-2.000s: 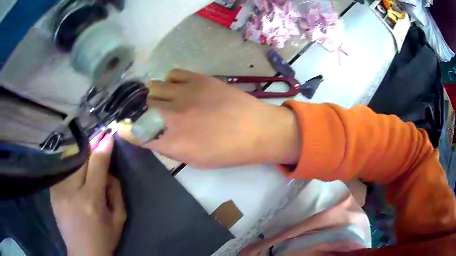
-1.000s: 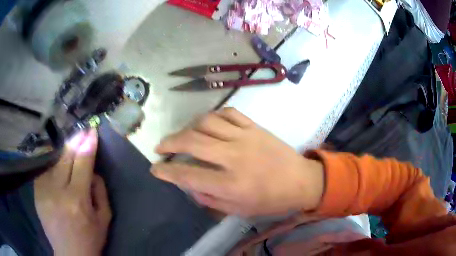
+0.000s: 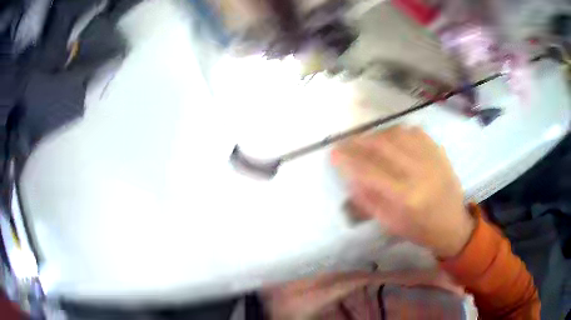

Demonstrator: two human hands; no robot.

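Note:
The view is strongly blurred. My right hand (image 3: 404, 184), in an orange sleeve, is above the white table (image 3: 156, 250); its fingers look loosely curled. No thing shows in it, but blur hides the fingertips. My left hand is not in view. The sewing machine's needle area (image 3: 307, 40) is a dark smear at the top, beside bright glare. The dark red snips (image 3: 432, 92) lie beyond my right hand, with dark scraps (image 3: 488, 115) by their handles. The pink-and-white label pile (image 3: 473, 47) is at the upper right.
A small brown patch (image 3: 357, 211) is on the table beside my right fingers. A short dark curved mark (image 3: 253, 164) meets the seam line across the table. Dark cloth (image 3: 37, 94) lies beyond the left edge. A red packet (image 3: 418, 11) is at the top.
The view has swung left, so the machine and snips sit further right. The left hand and the dark panel under it have left the picture. The right hand no longer overlaps the panel.

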